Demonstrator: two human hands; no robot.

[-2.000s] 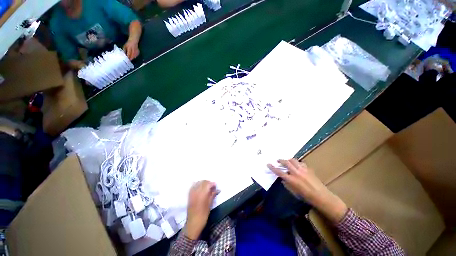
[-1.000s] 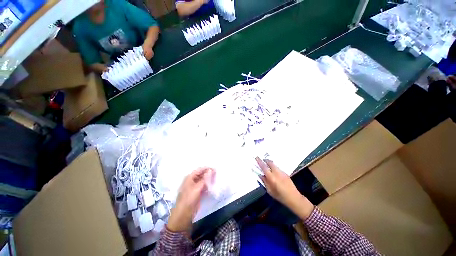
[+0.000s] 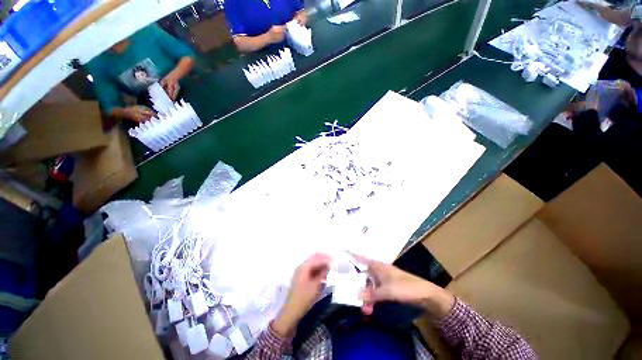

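My left hand (image 3: 307,283) and my right hand (image 3: 386,283) hold a small white item (image 3: 347,283) between them, close to the bench's front edge. It looks like a bagged white block, but glare hides its detail. Small thin pieces with dark tips (image 3: 345,179) lie heaped on the large white work sheet (image 3: 429,158). White power adapters with coiled cords (image 3: 197,337) are heaped at the left end of the sheet, partly over clear bags.
An open carton (image 3: 535,281) stands at the right, and a brown carton flap (image 3: 88,309) rises at the left. Clear bags (image 3: 486,112) lie beyond the sheet. Another adapter pile (image 3: 556,49) lies far right. People work opposite at white comb-like rows (image 3: 167,126).
My hands were apart over the sheet. They have come together near the front edge, now with the white item between them. The view has shifted slightly.
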